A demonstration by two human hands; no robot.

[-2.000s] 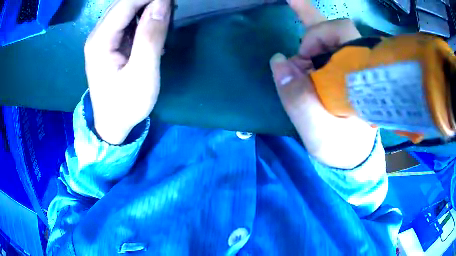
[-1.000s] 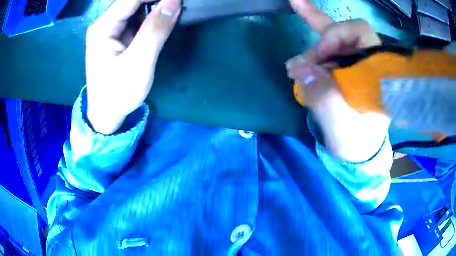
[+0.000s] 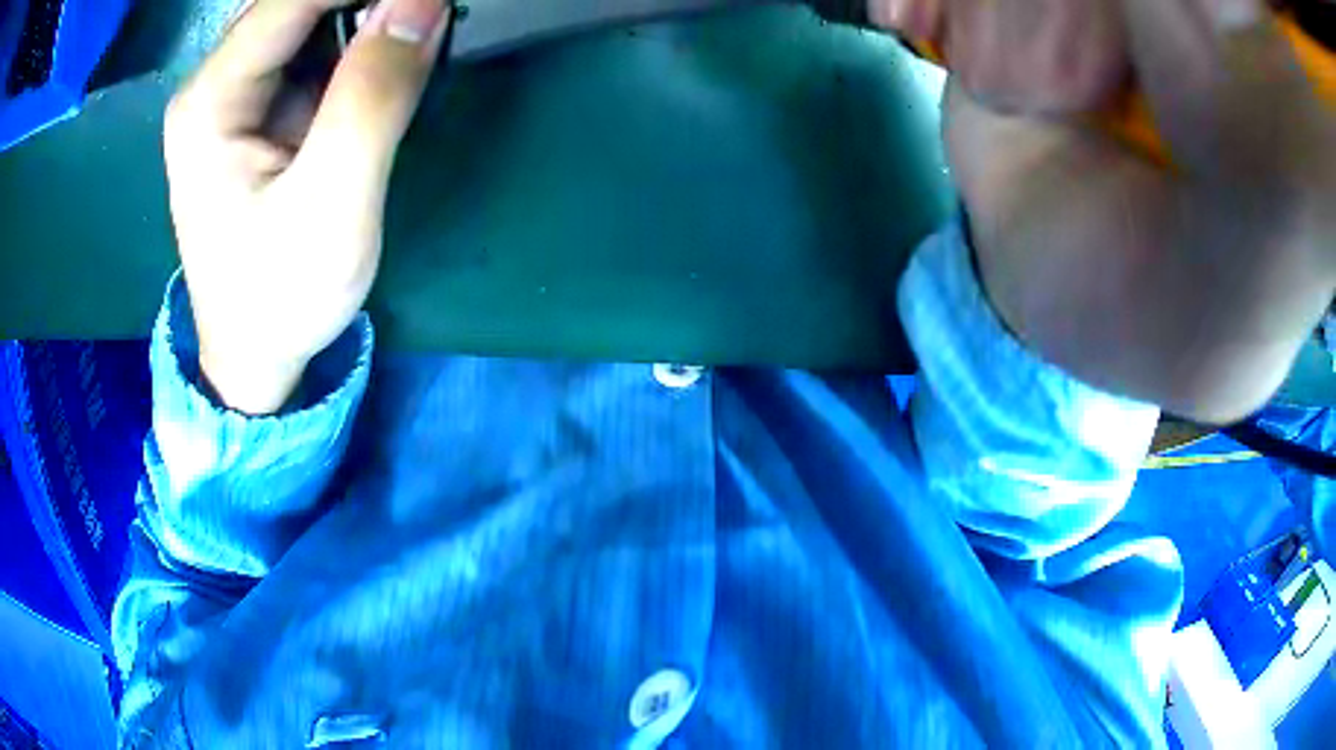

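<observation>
My left hand [image 3: 286, 205] holds the left end of a flat grey-black housing [image 3: 572, 18] at the top edge of the picture. Most of the housing is cut off by that edge. My right hand [image 3: 1143, 220] is large and blurred at the upper right, closed around the orange electric screwdriver [image 3: 1313, 66]. Only small orange parts show between and beyond the fingers. A dark part, perhaps the screwdriver's nose, meets the housing's right end. The bit and any screw cannot be seen.
The green bench mat [image 3: 630, 220] lies under the hands. A blue screw tray [image 3: 59, 66] is at the upper left. Dark blue crates [image 3: 66, 469] stand below the bench at left. A black cord [image 3: 1282, 446] runs at the right, above a blue printed carton [image 3: 1260, 601].
My right hand has turned over with the screwdriver and moved up and towards the housing's right end. The screwdriver's label is now hidden. My left hand and the housing have shifted slightly left.
</observation>
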